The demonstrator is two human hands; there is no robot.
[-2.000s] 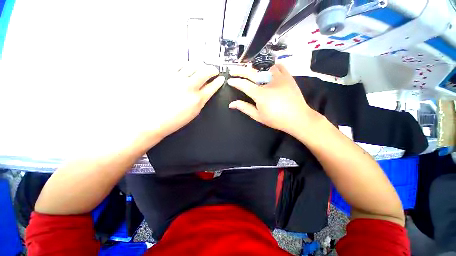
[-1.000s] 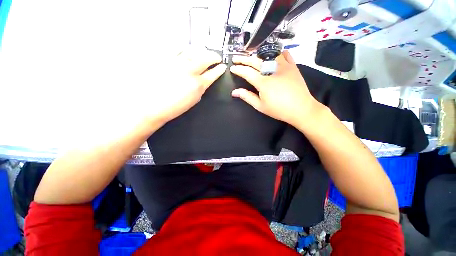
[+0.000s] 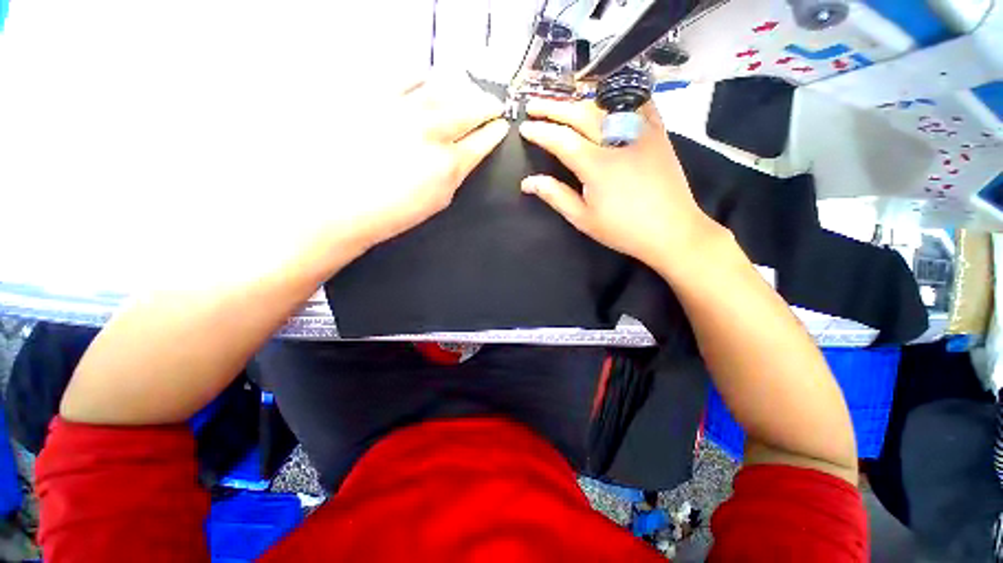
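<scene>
A black fabric panel [image 3: 473, 258] lies flat on the white table, its far end under the presser foot [image 3: 514, 107] of the sewing machine. My left hand [image 3: 423, 159] lies on the panel's left edge, fingertips just left of the foot. My right hand [image 3: 616, 181] lies flat on the fabric just right of the foot, fingers spread and pointing at it. Neither hand visibly grips the cloth. More black fabric [image 3: 770, 225] runs under my right forearm to the right. The needle point cannot be made out.
The white machine head [image 3: 891, 110] is at upper right. A black square pad [image 3: 750, 116] lies on the machine bed. A measuring tape [image 3: 528, 335] runs along the front edge. Blue bins [image 3: 863, 398] stand below. Black fabric with a red edge [image 3: 627, 412] hangs at my lap.
The view has shifted, so the machine parts sit higher and further right. Both hands stay beside the presser foot on the fabric. Little of the panel's own movement can be told.
</scene>
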